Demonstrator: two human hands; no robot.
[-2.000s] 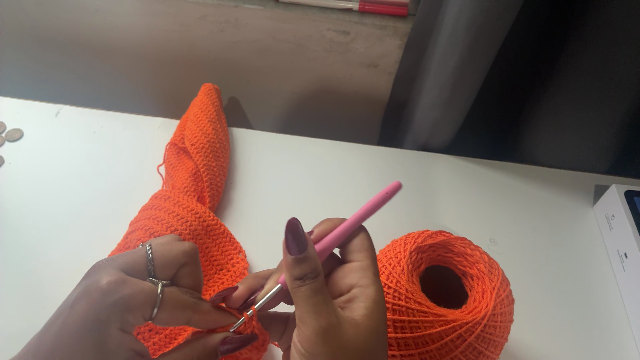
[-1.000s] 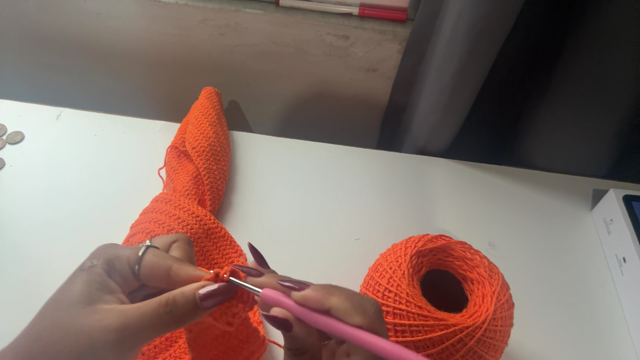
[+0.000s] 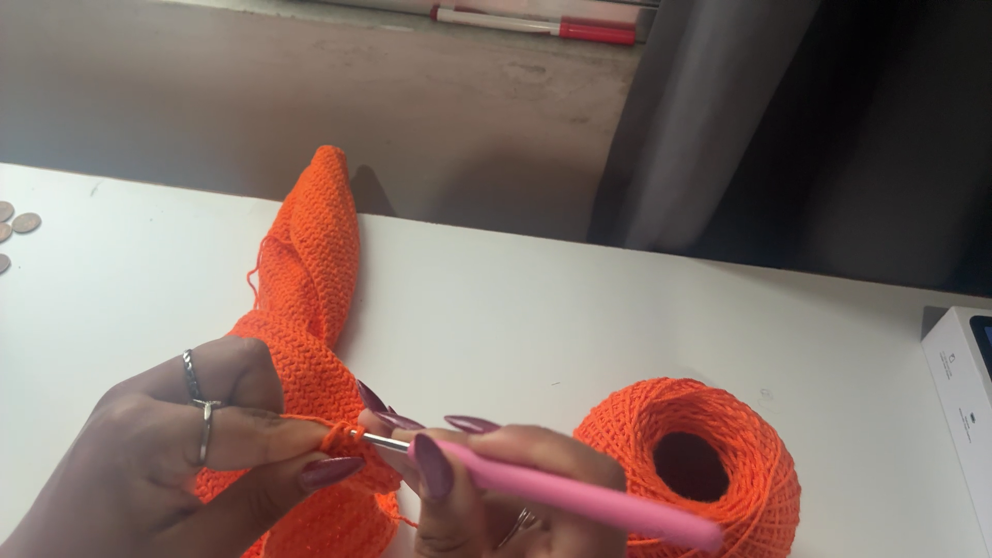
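My left hand [image 3: 194, 442], with two rings on it, pinches the edge of an orange crocheted piece [image 3: 298, 364] between thumb and forefinger. In my right hand [image 3: 504, 480] is a crochet hook with a pink handle [image 3: 573, 496]; its metal tip meets the orange loops right at my left fingertips. The worked fabric runs from under my hands up the table, folded and twisted, to a narrow far end. Just right of my right hand sits a ball of orange yarn [image 3: 744, 434] with a dark hollow centre, partly hidden by the hook's handle.
Several coins [image 3: 27, 222] lie on the white table [image 3: 480, 310] at the far left. A white box [image 3: 961, 403] stands at the right edge. Behind the table, a red and white pen [image 3: 535, 25] rests on a ledge beside a dark curtain [image 3: 697, 124].
Two seconds ago the hook's pink handle pointed up and right; now it slants down to the right. The tip has stayed at the orange edge, with both hands close together.
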